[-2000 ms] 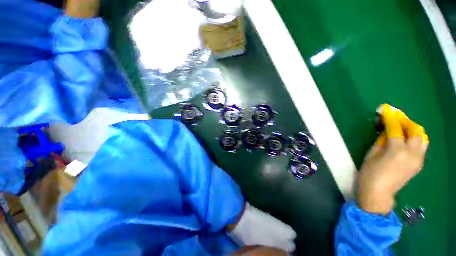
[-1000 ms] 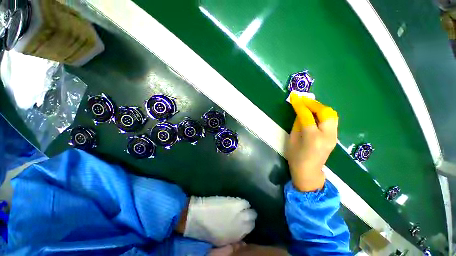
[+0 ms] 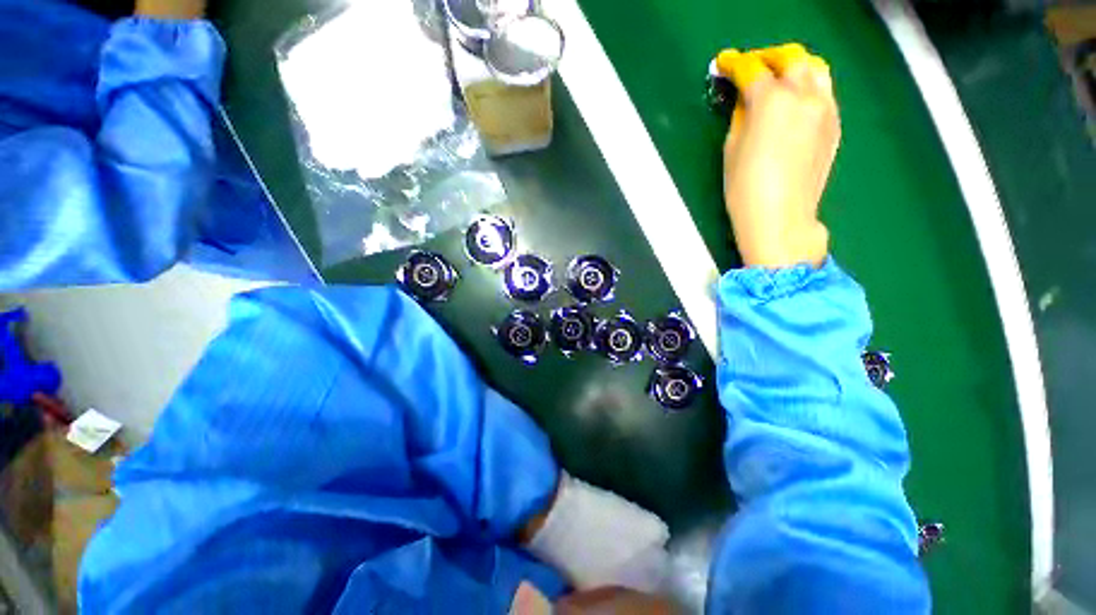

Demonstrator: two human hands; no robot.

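Observation:
My right hand (image 3: 781, 150), with yellow finger covers, is over the green conveyor belt (image 3: 937, 228). Its fingertips pinch a small white wipe (image 3: 716, 67), mostly hidden, against a dark round part (image 3: 721, 94) on the belt; the fingers cover much of that part. My left hand (image 3: 603, 537), in a white glove, is low over the bench near the bottom edge. It is blurred, and its fingers cannot be made out. Several dark round parts (image 3: 619, 338) lie in a cluster on the bench.
A pale bottle (image 3: 507, 114) with a shiny metal top stands beside a clear bag of white wipes (image 3: 373, 96). A white rail (image 3: 637, 180) divides bench from belt. More round parts (image 3: 879, 369) show beside my right sleeve. Another person's blue sleeve (image 3: 162, 108) is at upper left.
Since one second ago the view has shifted, bringing the bag and neighbour's sleeve back in. My right hand reaches farther up the belt, now covering much of a round part.

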